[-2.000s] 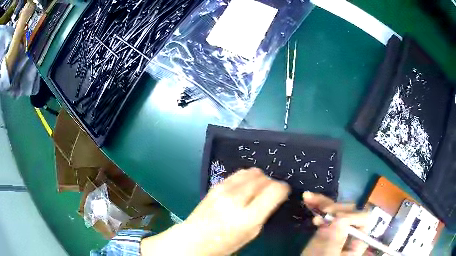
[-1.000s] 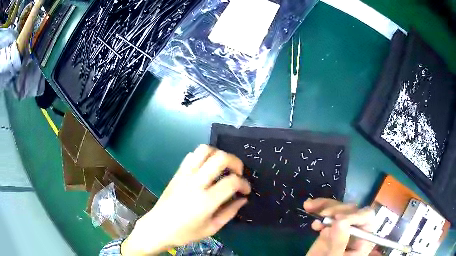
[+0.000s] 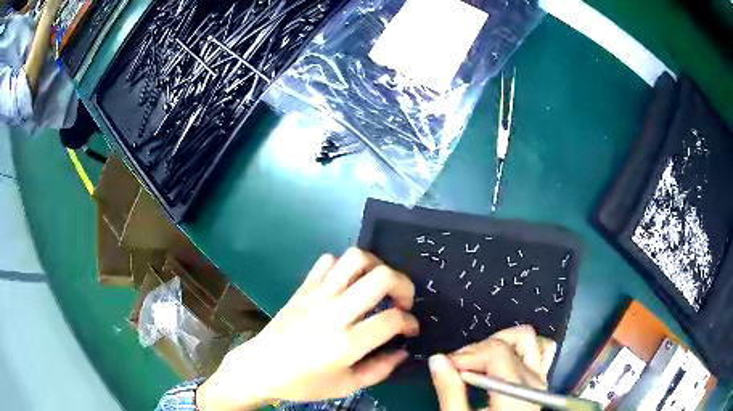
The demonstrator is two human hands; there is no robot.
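Observation:
A black work tray (image 3: 470, 218) lies in front of me with small silvery pins (image 3: 471, 248) scattered over it. My left hand (image 3: 321, 329) is over the tray's left edge, fingers curled; whether it holds a pin is hidden. My right hand (image 3: 498, 361) is at the tray's lower edge, fingers closed on a slim pen-like tool (image 3: 522, 391) with a pale shaft. The tool's tip is hidden by the fingers. The fingertips of both hands are close together, with a small gap between them.
Spare tweezers (image 3: 502, 140) lie behind the tray, beside a clear plastic bag (image 3: 386, 104). A large tray of long dark rods (image 3: 181, 210) is at left, a tray with a white heap (image 3: 675, 229) at right. An orange-brown fixture (image 3: 635, 329) is lower right. Cardboard boxes (image 3: 120, 217) and a person's arm (image 3: 44, 48) are left.
My left hand first moved left off the tray's middle, then stayed near its left edge. My right hand with the tool has moved left toward it. The whole view has shifted slightly.

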